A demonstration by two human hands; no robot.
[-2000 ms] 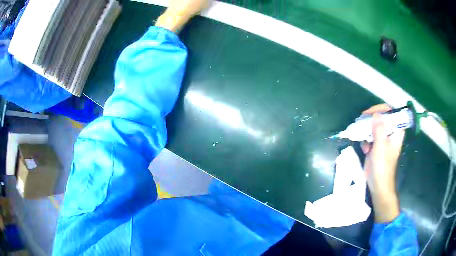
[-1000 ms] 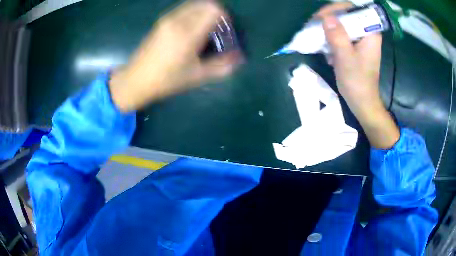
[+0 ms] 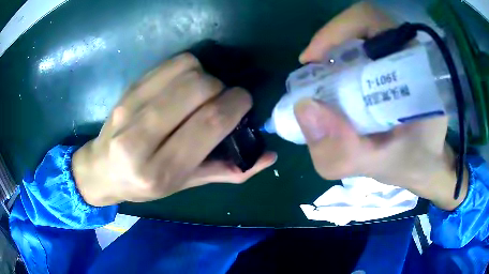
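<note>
My left hand (image 3: 166, 128) grips a glossy black unit (image 3: 244, 147) between thumb and fingers; the fingers hide much of it. My right hand (image 3: 370, 144) holds the white glue syringe (image 3: 370, 99), its label reading "3901-L", pointing left. The blue needle hub (image 3: 266, 127) is at the unit's right side; I cannot tell if the tip touches it. A clear trigger switch (image 3: 327, 68) lies along the syringe, with a black cable (image 3: 456, 96) running from its black end past my right wrist.
A crumpled white wipe (image 3: 364, 202) lies on the dark green mat (image 3: 289, 187) below my right hand, partly covered by it. Pale specks dot the mat. The worktop's pale curved edge (image 3: 32, 18) shows at the upper left. Blue sleeves and smock are at the bottom.
My left hand first reached to the far edge, then came back with the black unit. Both hands are now close together, the syringe's needle brought to the unit, and both look larger in view.
</note>
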